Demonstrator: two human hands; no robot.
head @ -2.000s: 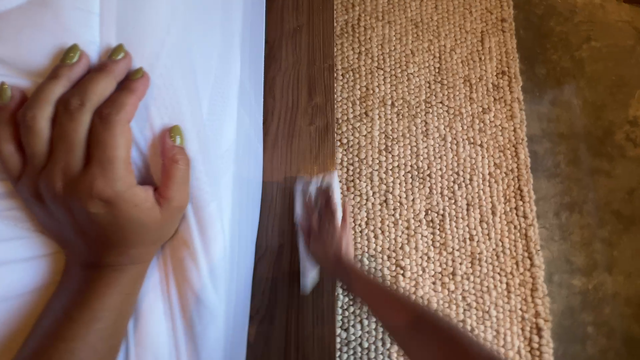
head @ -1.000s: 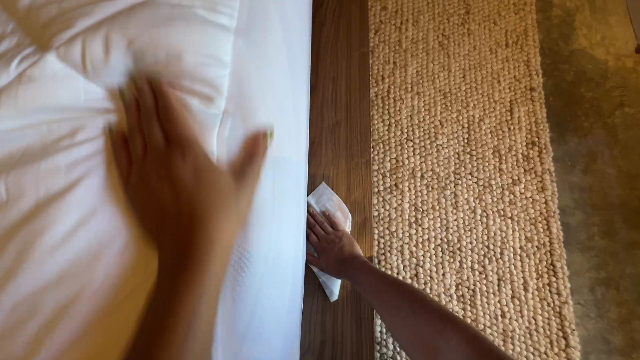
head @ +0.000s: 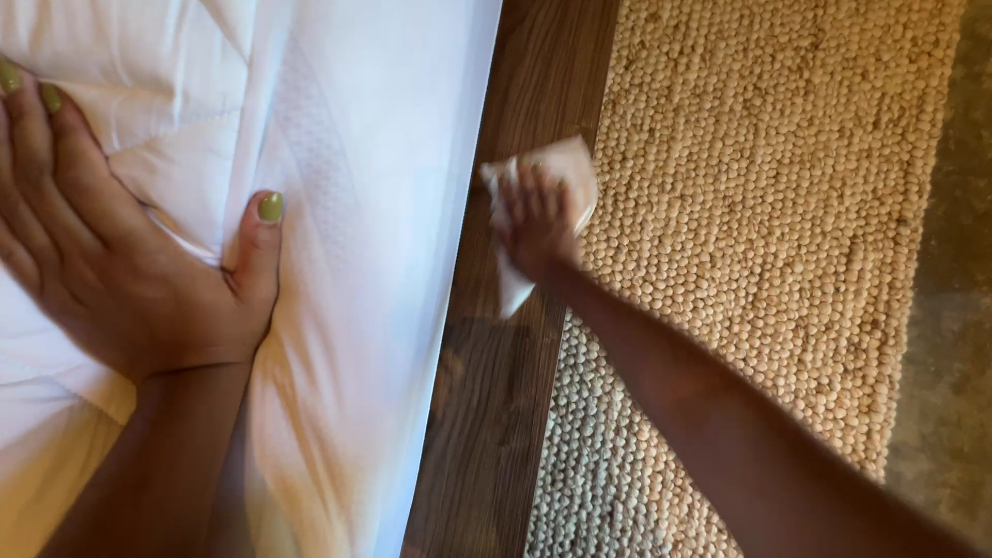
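Observation:
My left hand [head: 139, 256] lies palm down on the white quilted bedding [head: 178, 101], thumb spread and the other fingers lightly parted. It holds nothing, and its fingertips reach the left edge of the view. On the dark wood ledge [head: 488, 403] beside the bed, my right hand [head: 539, 221] presses flat on a folded white cloth [head: 511, 291]. The cloth shows past the fingertips and below the palm, and its right corner comes up to the rug's edge. Hand and cloth are slightly blurred.
White fabric [head: 387, 155] covers the bed's side and borders the wood ledge. Right of the ledge runs a beige chunky woven rug [head: 775, 194]. Beyond it, at the far right, is a mottled dark floor [head: 942, 403].
My right hand and the cloth have moved up along the wood ledge since one second ago. My left hand has shifted left on the bedding. The view has moved a little.

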